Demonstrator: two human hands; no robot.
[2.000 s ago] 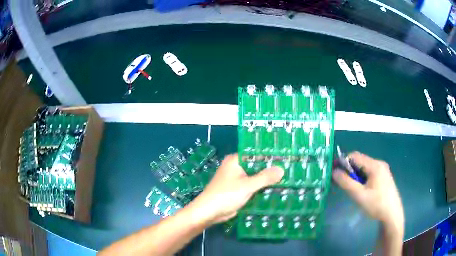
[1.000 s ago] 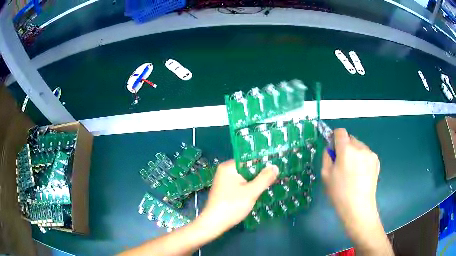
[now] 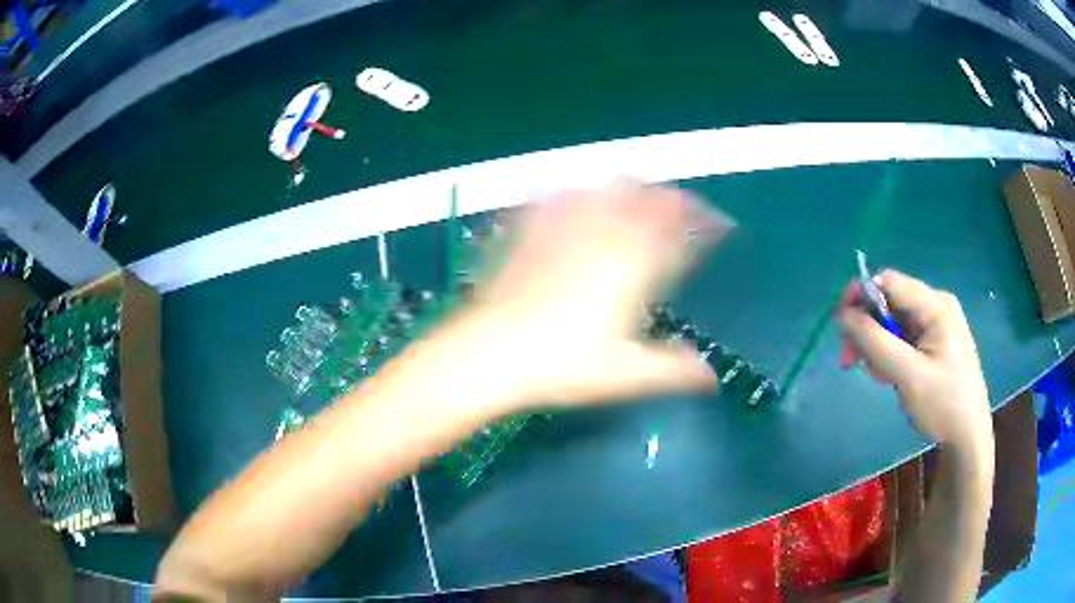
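Observation:
My left hand (image 3: 589, 277) is blurred over the middle of the bench, thumb apart from the fingers. Whether it holds anything is unclear. It hides part of the green circuit boards; a row of small boards (image 3: 725, 368) shows to its right, and more boards (image 3: 304, 344) lie to its left. My right hand (image 3: 931, 359) holds the side cutters (image 3: 878, 304), blue handles in the palm, tip pointing up and away. A thin green edge rail (image 3: 819, 333) slants beside the cutters, its lower end by the board row. Another thin green strip (image 3: 454, 236) stands out behind my left hand.
An open carton of green boards (image 3: 142, 401) is at left, a small carton (image 3: 1043, 242) at far right. A pale rail (image 3: 754, 144) divides bench and belt. Beyond it lie a wired white-and-blue housing (image 3: 301, 120) and white covers (image 3: 393, 90). Red bags (image 3: 790, 548) are below the bench edge.
The large panel, held up before, is no longer seen upright; boards show low around my left hand. The thin rail is apart from the boards' side. My right hand has moved right with the cutters.

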